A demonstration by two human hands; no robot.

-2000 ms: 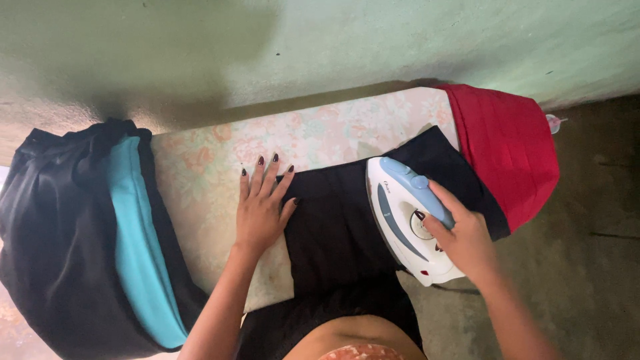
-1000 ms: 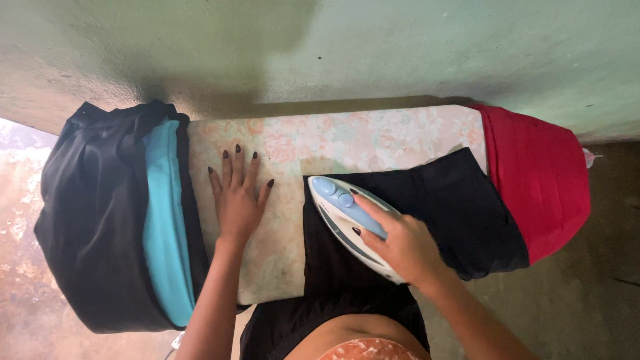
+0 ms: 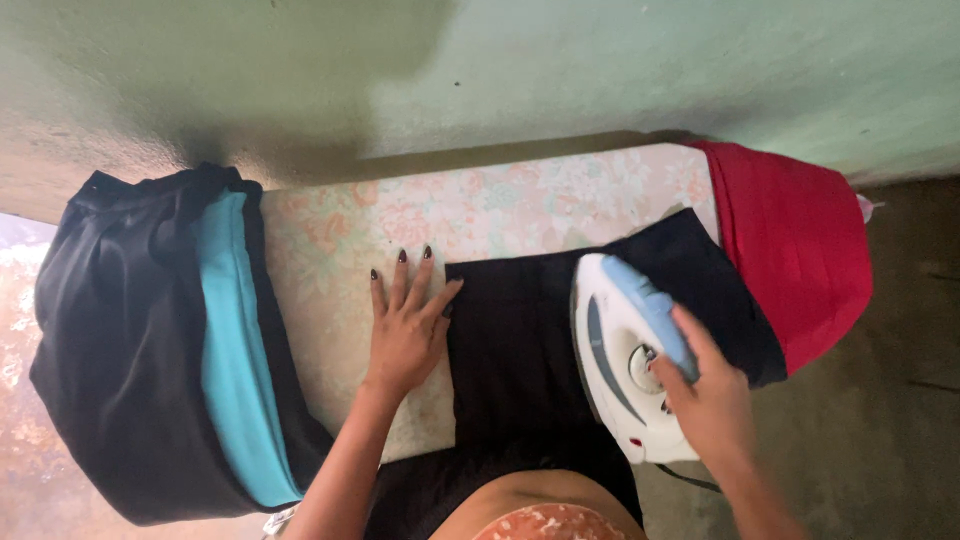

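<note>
My right hand (image 3: 709, 397) grips the light blue handle of a white clothes iron (image 3: 619, 360). The iron lies on a black cloth garment (image 3: 517, 345), its tip pointing toward the wall; its soleplate is hidden. Spread flat on the floral-covered ironing board (image 3: 480, 202), my left hand (image 3: 409, 330) has its thumb and index finger at the garment's left edge and holds nothing. The garment's right part reaches over a red cloth (image 3: 802, 247) that wraps the board's right end.
Black clothing (image 3: 135, 345) and a turquoise cloth (image 3: 240, 345) drape over the board's left end. A green wall (image 3: 562, 75) runs along the far side. The iron's cord (image 3: 686, 478) trails below it, above the concrete floor (image 3: 847, 457).
One second ago the iron was at the garment's left edge, tip to the left; now it is further right and turned toward the wall. My left hand has moved to the garment's edge.
</note>
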